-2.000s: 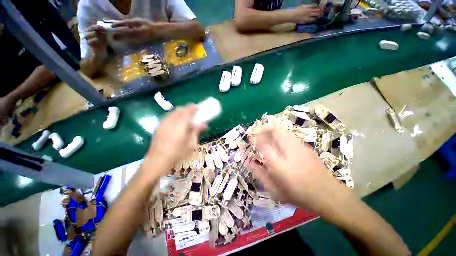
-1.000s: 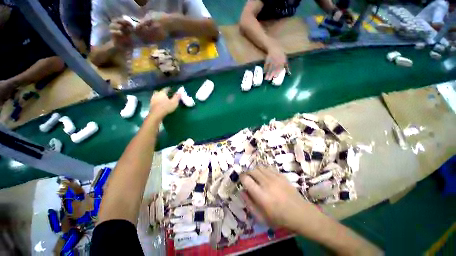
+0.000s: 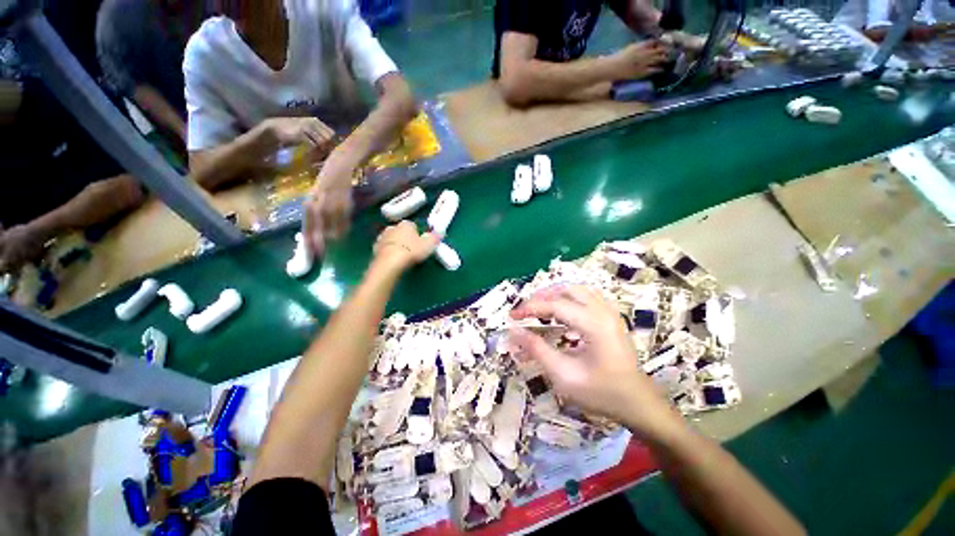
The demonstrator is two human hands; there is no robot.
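Observation:
My left hand [image 3: 403,245] is over the green belt, its fingertips at the upper end of a white housing [image 3: 448,255]; I cannot tell if they grip it. A second white housing [image 3: 443,210] lies just above the fingertips, and another [image 3: 403,202] lies above the hand. My right hand [image 3: 574,340] is over the pile of cream covers [image 3: 482,403] and pinches a thin cream cover [image 3: 532,324] between thumb and fingers. Some covers in the pile show dark squares.
More white housings lie along the green belt [image 3: 670,168]. Blue cells [image 3: 168,471] lie at lower left by a grey post [image 3: 105,351]. Across the belt, a person's hand [image 3: 328,215] reaches over a housing [image 3: 301,254]. Cardboard [image 3: 859,230] lies at right.
My left hand has moved right along the belt. My right hand has risen from the pile with a thin cover. The person opposite now reaches onto the belt; another person's hand has left it.

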